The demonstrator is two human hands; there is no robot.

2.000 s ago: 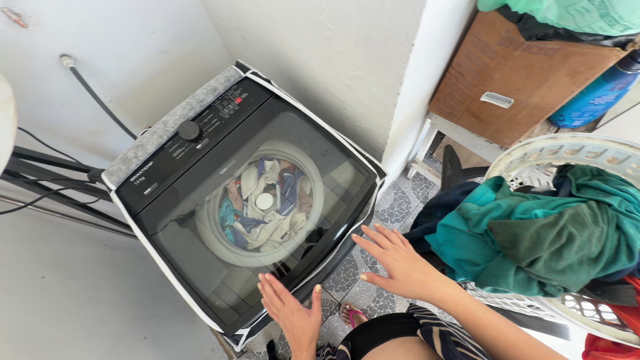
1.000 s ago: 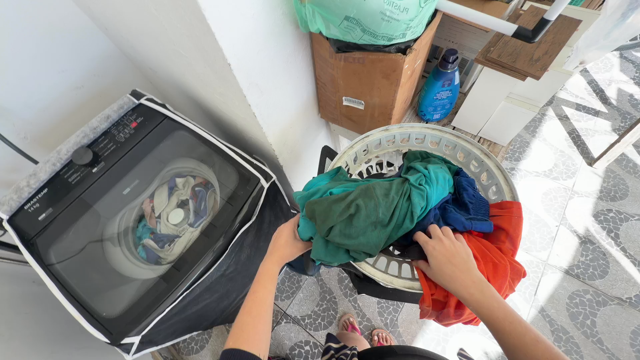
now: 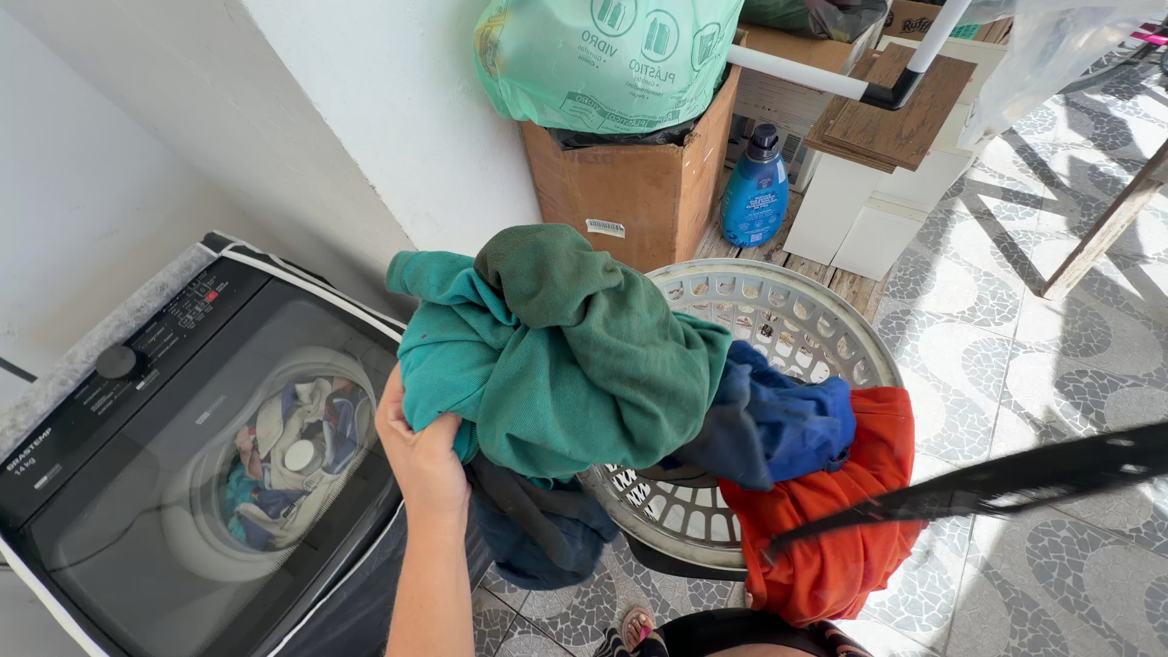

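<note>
My left hand (image 3: 424, 447) grips the left side of a bundle of teal and dark green clothes (image 3: 593, 365), which covers the left part of the round plastic laundry basket (image 3: 794, 283). Dark clothes (image 3: 547, 525) hang below the bundle, left of the basket. A blue garment (image 3: 785, 411) lies in the basket beside the bundle. Red-orange cloth (image 3: 839, 529) drapes over the basket's near right rim. A blurred black strip (image 3: 985, 479) reaches in from the right edge and passes over the red-orange cloth. My right hand does not show.
At left stands a Brastemp top-loading washing machine (image 3: 119, 465), its glass lid shut over clothes. Behind the basket are a cardboard box (image 3: 620, 192) with a green plastic bag (image 3: 620, 64) on top, a blue bottle (image 3: 756, 192) and wooden boards (image 3: 894, 109). A white pipe (image 3: 803, 71) juts above.
The teal and green bundle has moved left and up off part of the basket, in my left hand. My right hand, earlier at the red-orange cloth, has left the view. The black strip has appeared.
</note>
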